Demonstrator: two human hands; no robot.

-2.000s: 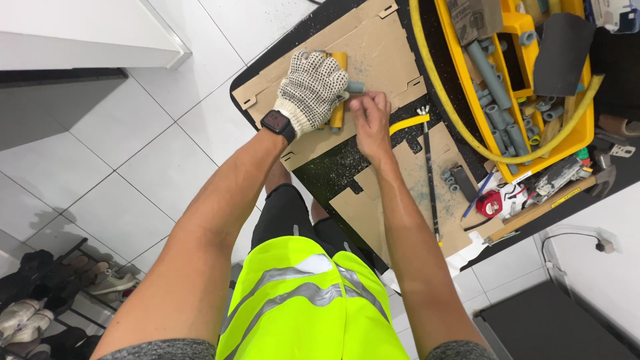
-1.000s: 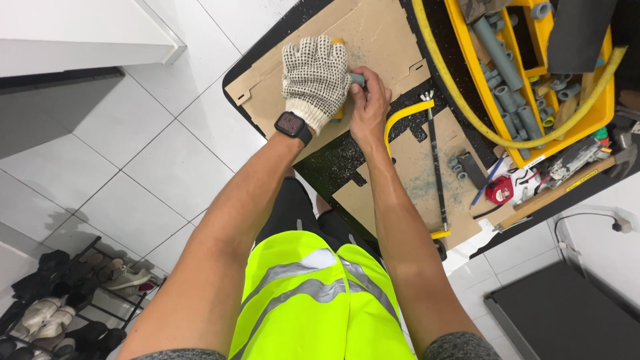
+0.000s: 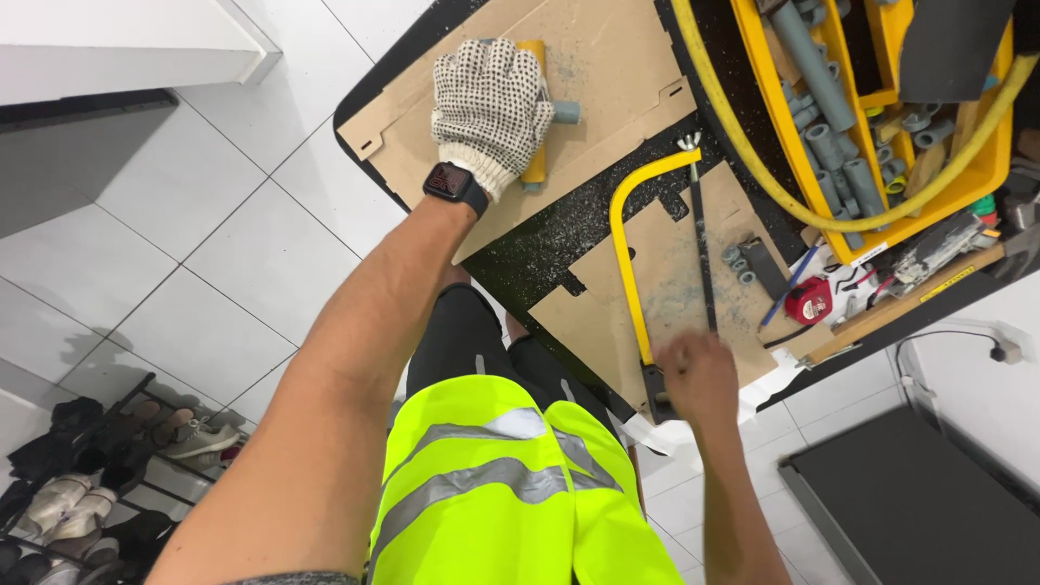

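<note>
My left hand (image 3: 491, 114), in a dotted knit glove, presses over a yellow block (image 3: 534, 162) and a grey plastic pipe (image 3: 566, 112) on the cardboard sheet (image 3: 617, 73). The pipe's end sticks out to the right of the glove. My bare right hand (image 3: 700, 375), blurred, is at the handle end of a yellow-framed hacksaw (image 3: 624, 236); whether its fingers grip the handle cannot be told. The hacksaw lies across a second cardboard sheet (image 3: 577, 317), its wing nut at the far end.
At the right stands a yellow organizer (image 3: 861, 252) holding grey pipes and fittings, with a yellow hose (image 3: 780, 195) looped over it. Short grey pipe pieces (image 3: 738, 264), a red tape measure (image 3: 808, 301) and a wooden-handled tool (image 3: 910, 305) lie nearby. Shavings speckle the black tabletop (image 3: 544, 244).
My right hand has left the grey pipe's end and moved down toward me to the hacksaw handle. My gloved left hand stays over the pipe and yellow block.
</note>
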